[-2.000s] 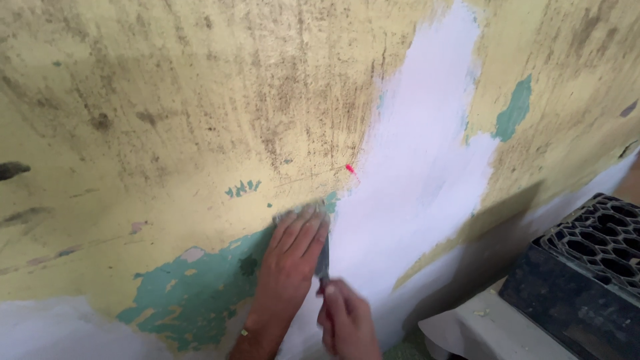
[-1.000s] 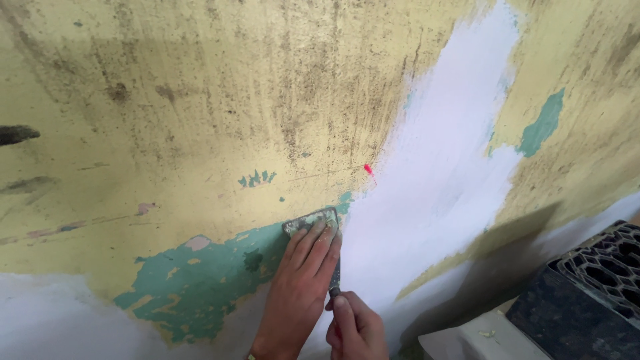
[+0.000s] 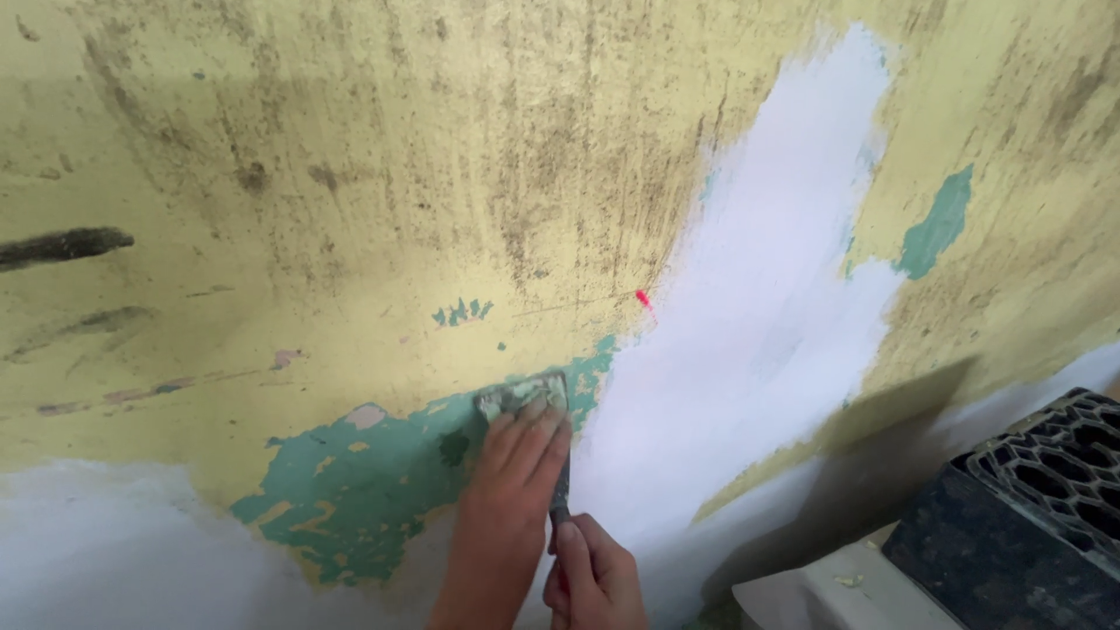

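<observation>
A scraper with a wide metal blade point(image 3: 523, 391) lies against the wall, its edge at the border between yellow paint and a green patch point(image 3: 367, 477). My right hand point(image 3: 595, 573) is closed around its dark handle at the bottom centre. My left hand point(image 3: 523, 455) presses its fingertips flat on the blade, fingers pointing up. The yellow painted wall point(image 3: 376, 201) is streaked with dark stains. White bare or filled wall point(image 3: 744, 350) lies just right of the blade, and another white area point(image 3: 96, 525) is at the lower left.
A black box or crate with a honeycomb-like top point(image 3: 1006, 525) stands at the lower right, on or beside a pale surface point(image 3: 831, 586) with a few flakes on it. A small red mark point(image 3: 643, 299) and a separate green patch point(image 3: 941, 223) are on the wall.
Two seconds ago the hands and scraper were blurred at about this same part of the wall. Both hands stay on the scraper; the view has shifted slightly.
</observation>
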